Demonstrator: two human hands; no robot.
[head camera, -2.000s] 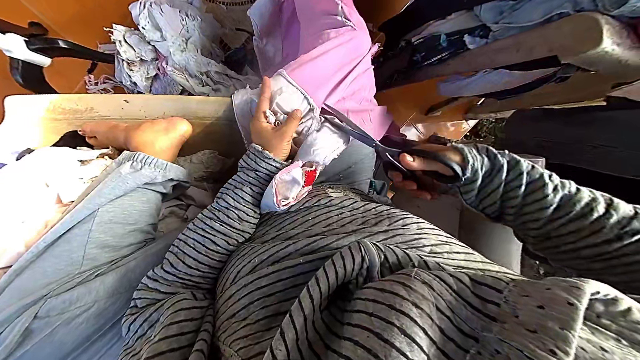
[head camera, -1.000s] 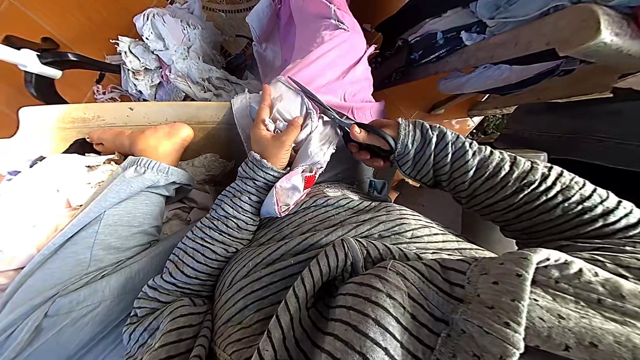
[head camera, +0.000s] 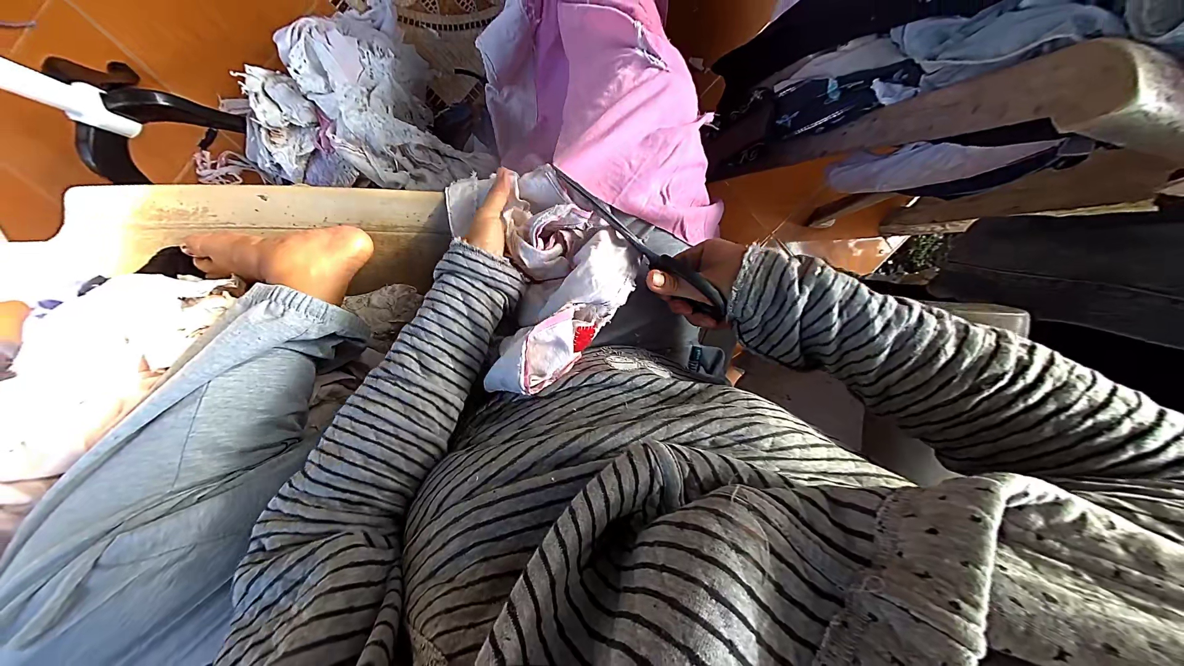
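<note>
A bunched, frayed piece of pale fabric with a small red patch lies over my lap. My left hand grips its left side, the thumb pointing up and the other fingers hidden by cloth. In my right hand is a pair of scissors with black handles, the blades almost together and slanting up and left, their tip by the fabric's upper edge. Pink cloth spreads just beyond both hands.
Beyond a cream container wall lies a heap of white rags. A black-and-white frame part is at left. On the right, a wooden rack holds dark and blue clothes. More cloth lies by a bare foot.
My right hand and the scissors first moved left toward the cloth. Since the frame of one second ago, the left thumb has come to stand more upright along the fabric's edge.
</note>
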